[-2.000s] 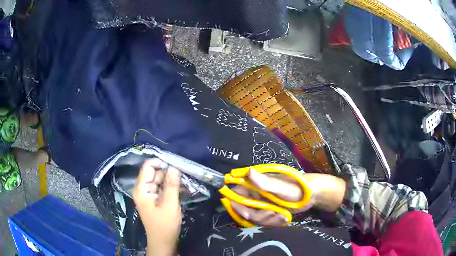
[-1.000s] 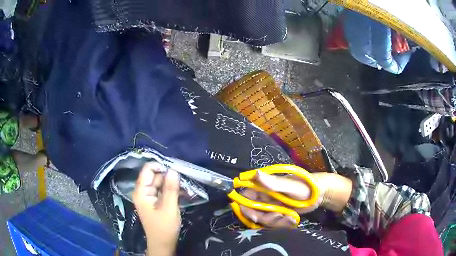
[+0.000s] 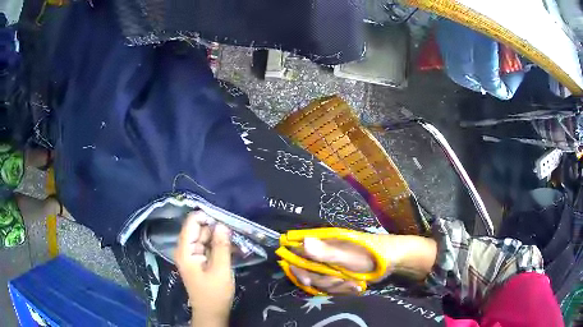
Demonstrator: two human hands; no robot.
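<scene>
A dark navy denim garment (image 3: pixel 172 140) lies over my lap. Its opening shows a whitish edge strip (image 3: pixel 144 212) around a paler grey inside. My left hand (image 3: pixel 203 252) pinches the edge of the opening between thumb and fingers. My right hand (image 3: pixel 342 265) holds scissors (image 3: pixel 332 235) by their yellow-orange loop handles. The handles are close together, and the blades point left along the edge strip; the blade tips are hard to make out. A thin loose thread (image 3: pixel 192 181) curls above the opening.
A black printed apron (image 3: pixel 287 185) covers my lap. A blue crate (image 3: pixel 77 294) stands at lower left. A woven brown chair (image 3: pixel 351 150) with a metal frame is at centre right. Dark denim panels (image 3: pixel 256 25) hang at the top. A white table with a yellow-brown edge (image 3: pixel 498 33) is at upper right.
Between the earlier frames the scissors moved right; now they are back to the left, lower, with their handles closer together. My left hand has barely moved on the edge.
</scene>
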